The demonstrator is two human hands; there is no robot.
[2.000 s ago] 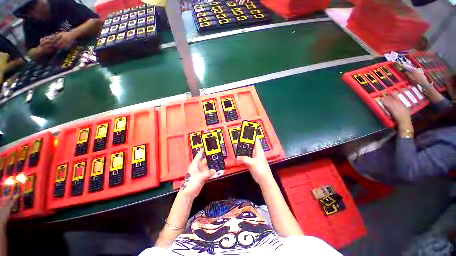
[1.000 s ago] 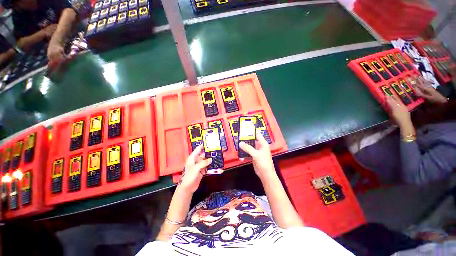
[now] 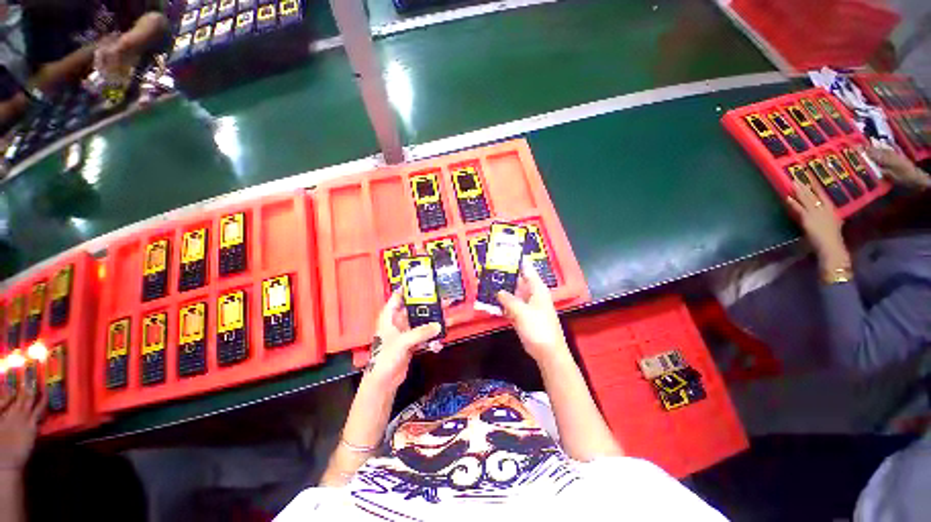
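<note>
My left hand holds a black keypad phone with a yellow frame, its screen lit white. My right hand holds a second such phone, tilted, its screen also lit white. Both phones are above the front row of a red tray. In this tray two phones with dark screens stand in the back row; several more lie in the front row, partly hidden by the held phones. My thumbs are at the lower part of the keypads.
More red trays with phones are at the left and right. A green belt runs behind them; a pole rises from its near edge line. A lower red tray bears set-aside phones. Other people's hands show left and right.
The held phones' screens have gone from dark to white. The right phone has tilted and risen slightly. The right neighbour's tray front row now holds phones instead of white flat pieces.
</note>
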